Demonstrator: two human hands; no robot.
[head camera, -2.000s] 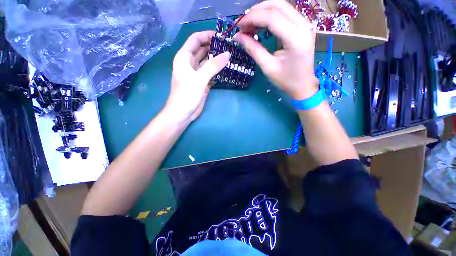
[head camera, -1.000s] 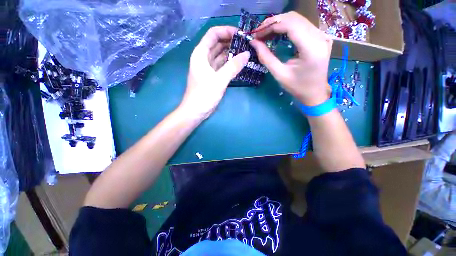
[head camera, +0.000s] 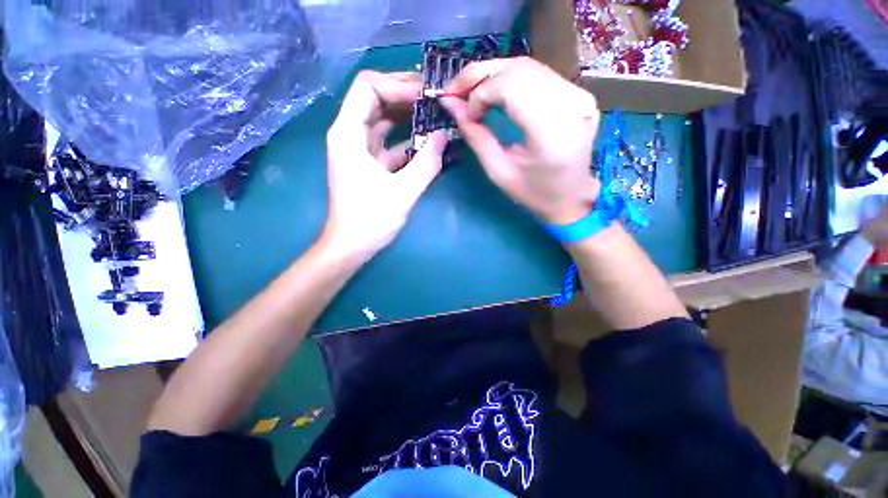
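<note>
My left hand (head camera: 375, 160) is shut on a black PCB panel (head camera: 443, 70), holding it above the green mat by its left side and lower edge. My right hand (head camera: 531, 136) pinches a thin red lead (head camera: 451, 95) between thumb and index finger. A small white end of the lead meets the panel near my left fingertips; whether it is seated is too small to tell. My right fingers hide the panel's right part. A blue band is on my right wrist.
A cardboard box (head camera: 672, 89) of red and white leads stands at the back right. Small parts (head camera: 643, 167) lie on the green mat (head camera: 438, 253). Black assemblies (head camera: 122, 209) rest on a white board at left. Clear plastic (head camera: 224, 88) covers the back left. Long black strips (head camera: 755, 190) lie at right.
The panel has turned in my left hand, and its row of white parts no longer shows. My right hand still pinches the lead. At the right edge, another person's arm has come into view.
</note>
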